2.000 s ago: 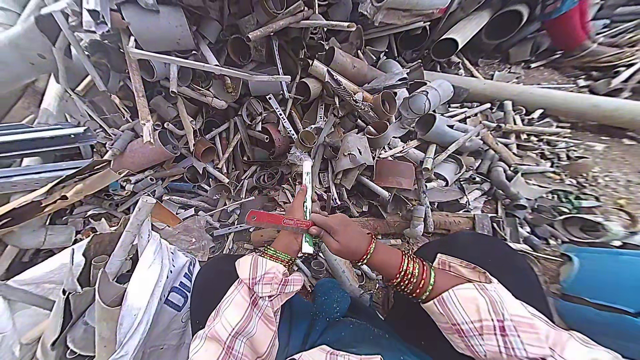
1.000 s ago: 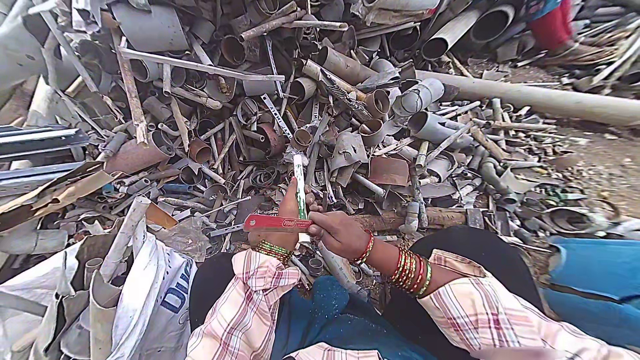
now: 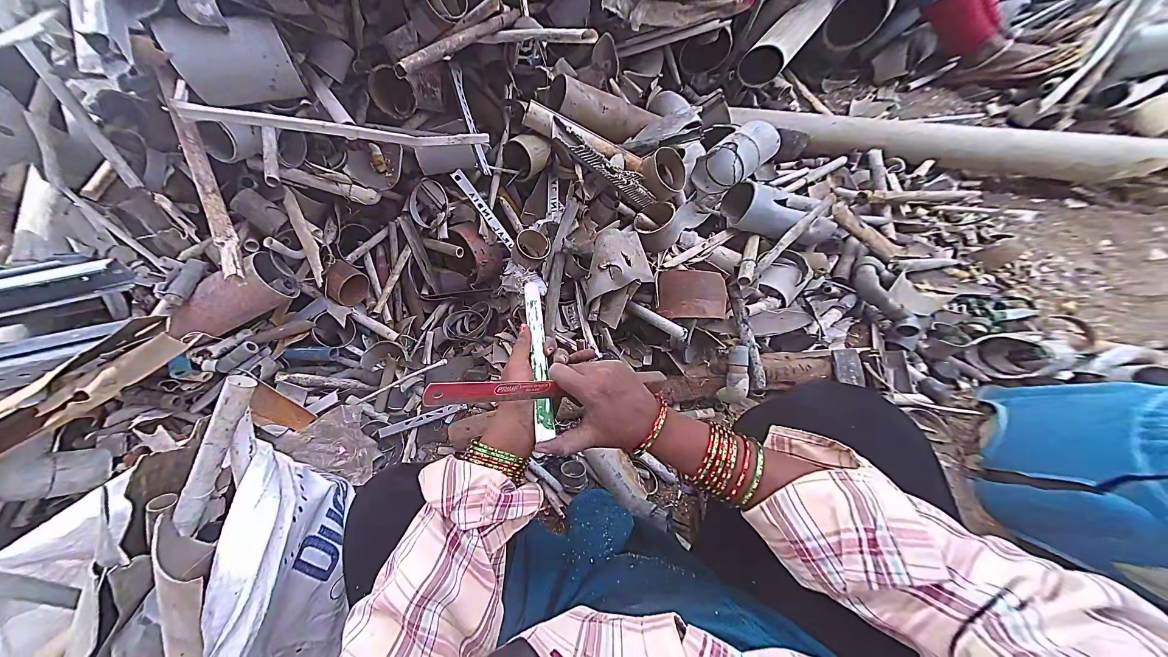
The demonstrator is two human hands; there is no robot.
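My left hand (image 3: 513,401) holds a narrow white and green strip (image 3: 537,333), probably plastic pipe, which points away from me over the scrap. A red hacksaw blade (image 3: 474,392) lies crosswise over the strip, its free end out to the left. Its other end is gripped between the thumb and fingers of my right hand (image 3: 610,406). Both hands are close together above my lap, and bangles circle both wrists. The left fingers are partly hidden behind the strip and the right hand.
A heap of cut pipes and plastic scrap (image 3: 693,297) spreads ahead. One long grey pipe (image 3: 967,146) lies at upper right. A white sack (image 3: 274,538) with pipe pieces stands at lower left, a blue object (image 3: 1077,456) at right. Part of another person (image 3: 967,27) shows at top right.
The white and green strip stays in my left hand and the red blade in my right hand. Both hands remain in nearly the same place, with only small shifts of the fingers.
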